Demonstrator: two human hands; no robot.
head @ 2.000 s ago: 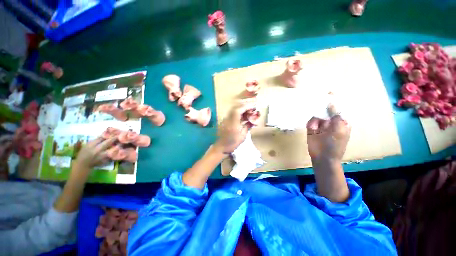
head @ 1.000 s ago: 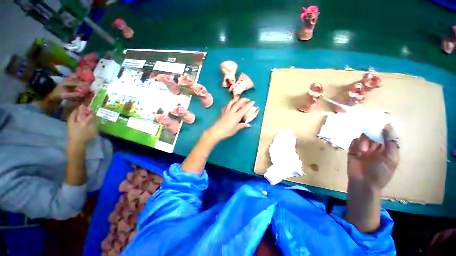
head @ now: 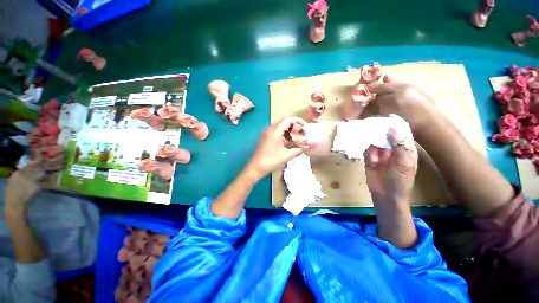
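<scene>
My left hand (head: 273, 151) holds a moulded blank (head: 297, 134) upright over the left part of the cardboard work mat (head: 434, 189), its open end up. My right hand (head: 391, 171) holds a white wipe (head: 399, 131) at its fingertips, right of the blank and apart from it. A flat white pad (head: 353, 139) lies on the mat between my hands. A crumpled white wipe (head: 301, 182) lies at the mat's near left. One blank (head: 318, 103) stands behind my left hand; two more stand farther right. Two blanks (head: 238, 106) lie on the green bench left of the mat.
Another person's hand (head: 402, 97) reaches over the mat from the right, by the standing blanks. An instruction sheet (head: 88, 177) with blanks lies left. A blue crate (head: 106, 254) of blanks is at lower left. Pink-red parts (head: 515, 112) are heaped right. Pieces with pink tops (head: 317, 23) stand behind.
My left hand has picked up a blank from the bench and brought it over the mat. Another person's arm has come in from the right. A third blank no longer lies on the bench.
</scene>
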